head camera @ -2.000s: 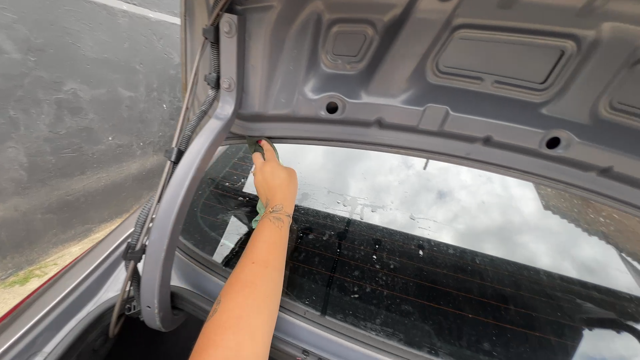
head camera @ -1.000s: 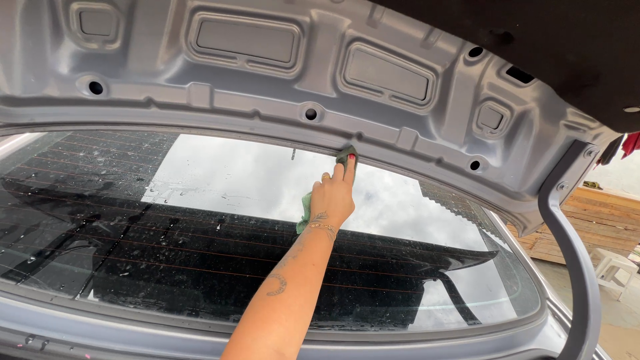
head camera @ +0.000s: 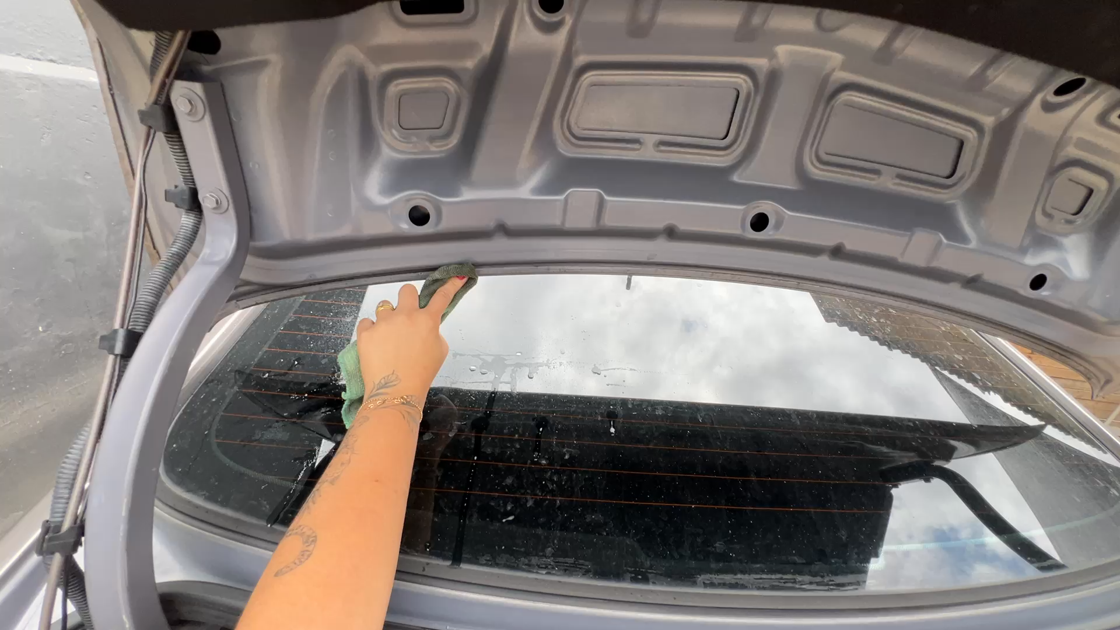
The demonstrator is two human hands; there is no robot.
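My left hand (head camera: pixel 402 337) presses a damp-looking green cloth (head camera: pixel 351 381) to the top edge of a car's rear window (head camera: pixel 656 455). Its index finger, with a red nail, reaches out over a dark fold of the cloth, just below the rim of the raised trunk lid (head camera: pixel 542 249). The rest of the cloth hangs at the far side of the palm. A ring and a thin bracelet are on this hand and wrist. Water drops and streaks mark the glass, which reflects clouds. My right hand is out of view.
A curved metal hinge arm (head camera: pixel 197 289) of the trunk lid stands at the left, with a corrugated cable conduit (head camera: pixel 166 271) beside it. Behind them is a grey wall (head camera: pixel 44 219). Wooden boards (head camera: pixel 1063 376) show at the right edge.
My left hand went right along the window's top edge from near the left corner, then came back left, holding the cloth throughout. The view swung right and back.
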